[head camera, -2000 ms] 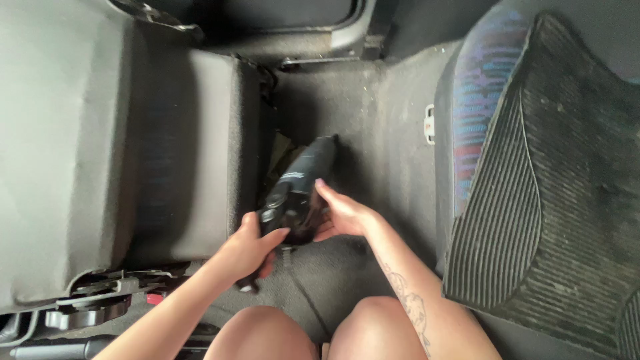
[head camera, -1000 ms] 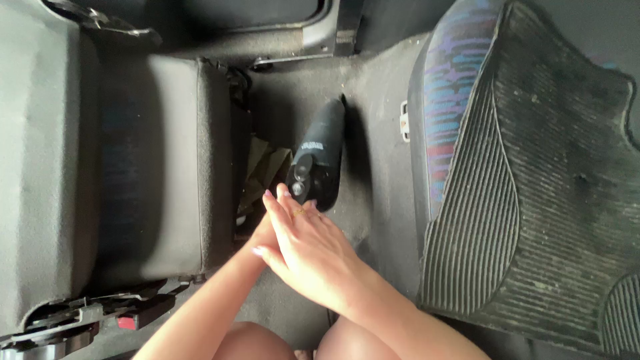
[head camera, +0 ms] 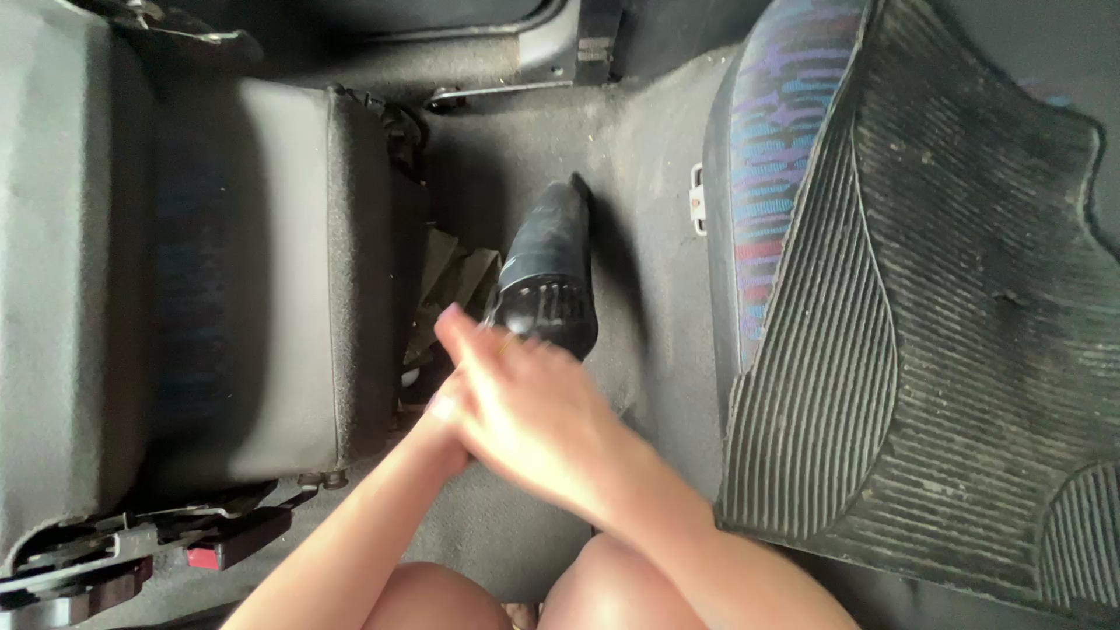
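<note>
A black handheld vacuum cleaner (head camera: 551,236) points away from me over the carpeted car floor, its narrow nozzle end near the rear footwell's far side. My right hand (head camera: 534,411) lies across my left hand (head camera: 455,411) at the vacuum's near end. The right hand's fingers are blurred and cover most of the left hand and the handle. Whether the left hand is closed on the handle is hidden, and the right hand's grip cannot be made out either.
A grey front seat (head camera: 289,262) stands on the left, with crumpled paper-like pieces (head camera: 455,271) beside its base. A red seat-belt buckle button (head camera: 203,557) shows below it. On the right, a ribbed rubber floor mat (head camera: 945,350) lies over the patterned rear seat (head camera: 770,175).
My right hand has moved off the vacuum's side, where it was two seconds ago, and across my left hand. The vacuum's body has turned about its length since one second ago.
</note>
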